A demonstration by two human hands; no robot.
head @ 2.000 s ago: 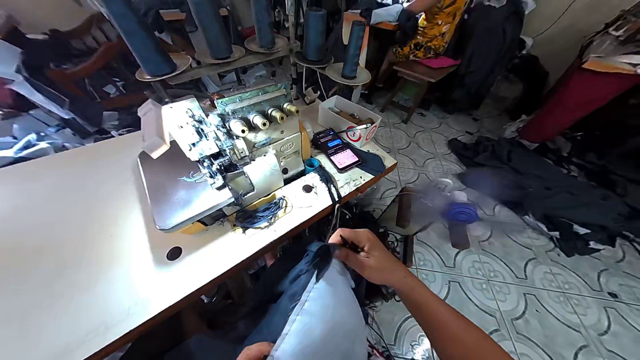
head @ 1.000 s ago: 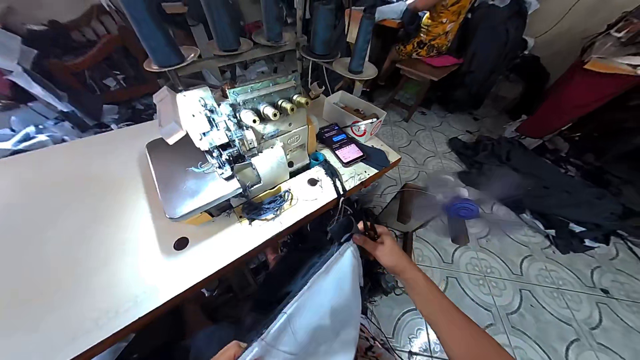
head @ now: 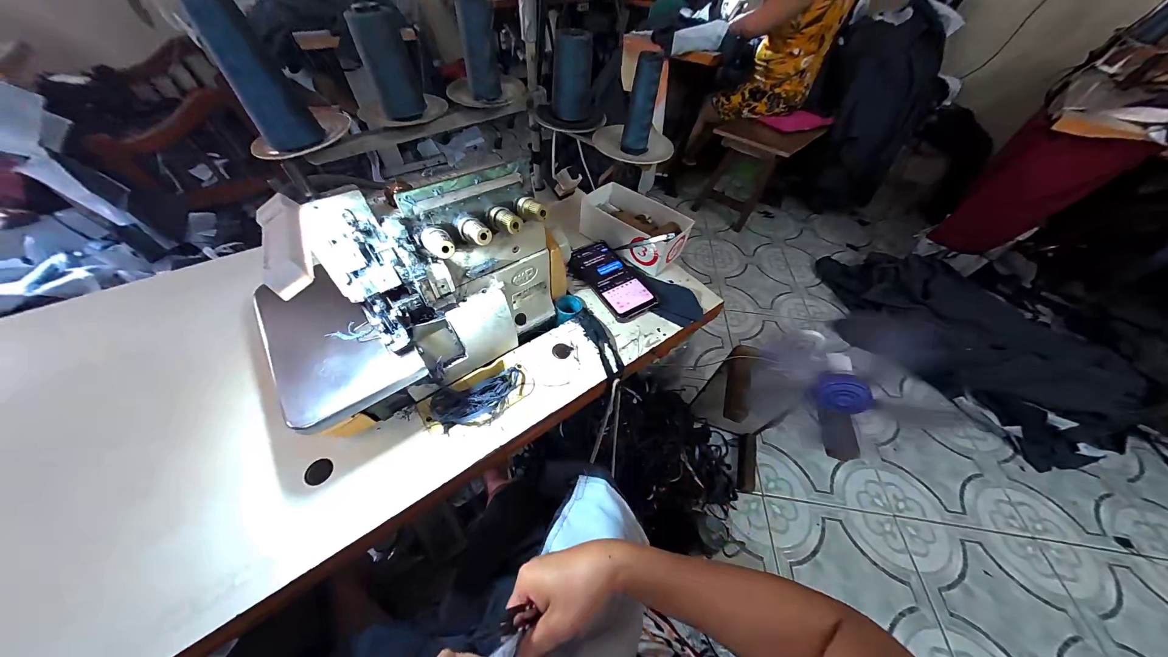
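My right hand (head: 566, 593) is at the bottom centre, closed on something small and dark, probably thread snips, and touching light-grey and dark cloth (head: 598, 516) that lies over my lap. Only the fingertips of my left hand (head: 456, 652) show at the bottom edge, against the cloth; what they grip is hidden. An overlock sewing machine (head: 493, 274) stands on the white table (head: 137, 438) beyond my hands, with a bundle of loose dark thread (head: 474, 399) in front of it.
Thread cones (head: 573, 78) stand behind the machine. A lit phone (head: 613, 281) and a white box (head: 636, 224) sit at the table's right end. A spinning fan (head: 841, 394) and dark cloth (head: 985, 347) are on the tiled floor at right. A person (head: 794, 46) sits at the back.
My right hand has moved from the upper end of the cloth down toward my left hand at the bottom edge. The grey cloth lies lower and is partly covered by my right arm.
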